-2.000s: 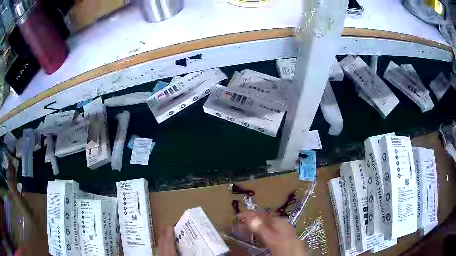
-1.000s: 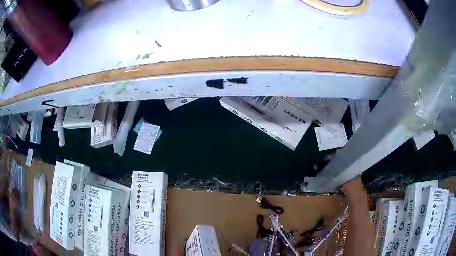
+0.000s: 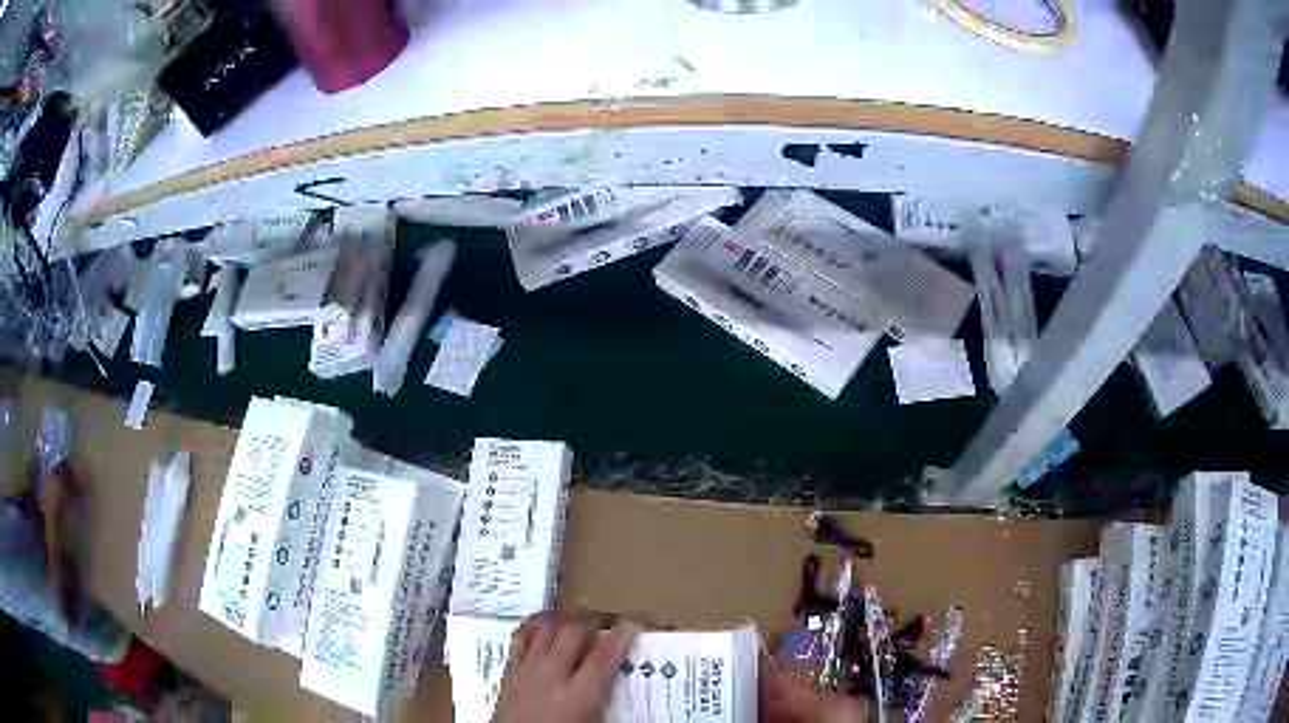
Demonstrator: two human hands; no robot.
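A white printed retail box (image 3: 684,678) lies at the bottom centre, cut off by the lower edge. My left hand (image 3: 568,670) grips its left side, fingers bent over it. My right hand (image 3: 811,701) is at its right edge, mostly below the picture; its grip is unclear. Beside it are clear-wrapped slim parts (image 3: 865,638) with a short black cable (image 3: 843,535). White boxes stand left of my hands, one (image 3: 512,526) just behind my left hand, with part of another box below it.
More boxes (image 3: 1219,607) stand in a row at the right. Boxes, white cards and sleeves lie on the dark green belt (image 3: 608,381). A pale metal post (image 3: 1096,346) slants down at the right from the white shelf (image 3: 566,64). Another person's arm (image 3: 54,530) shows at far left.
The view has shifted. My right hand, first over the shiny parts, then an arm reaching toward the post, is now at the box. The front box now lies between both hands.
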